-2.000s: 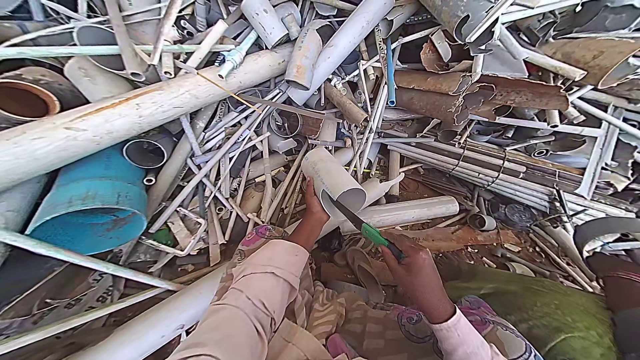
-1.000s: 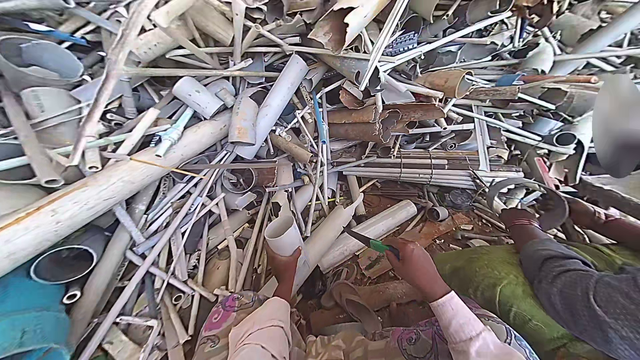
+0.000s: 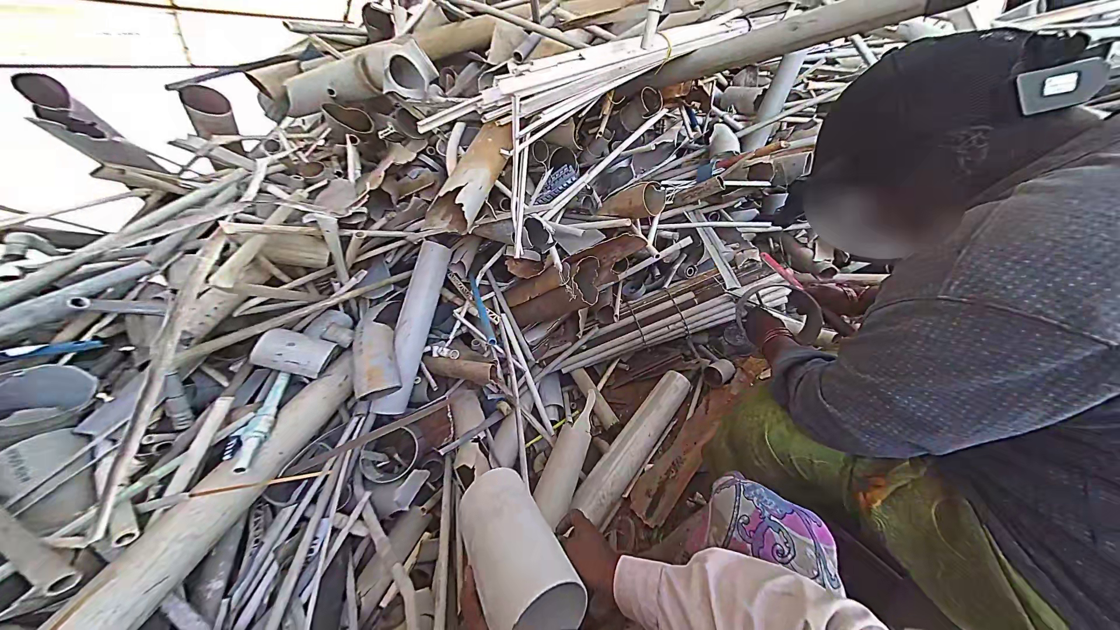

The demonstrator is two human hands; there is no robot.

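A short, wide off-white plastic pipe piece (image 3: 521,547) stands tilted at the bottom centre, its open end toward me. Only a sliver of my left hand (image 3: 472,602) shows, its fingers against the pipe's left side. My right hand (image 3: 593,560) is at the pipe's right side, partly hidden behind it, so its grip cannot be made out. No knife is visible now. Just beyond lie a broken tapering pipe piece (image 3: 564,464) and a longer grey-white pipe (image 3: 632,446).
A co-worker (image 3: 954,297) in a dark cap and grey top sits close on my right, hands on a curved pipe piece (image 3: 809,317). A heap of scrap pipes spreads ahead. One long thick pipe (image 3: 210,499) slants across the left, beside a bundle of thin pipes (image 3: 647,328) farther right.
The green-handled knife in my right hand has gone out of sight. That hand has moved to the side of the short pipe piece. The view has swung to the right and up.
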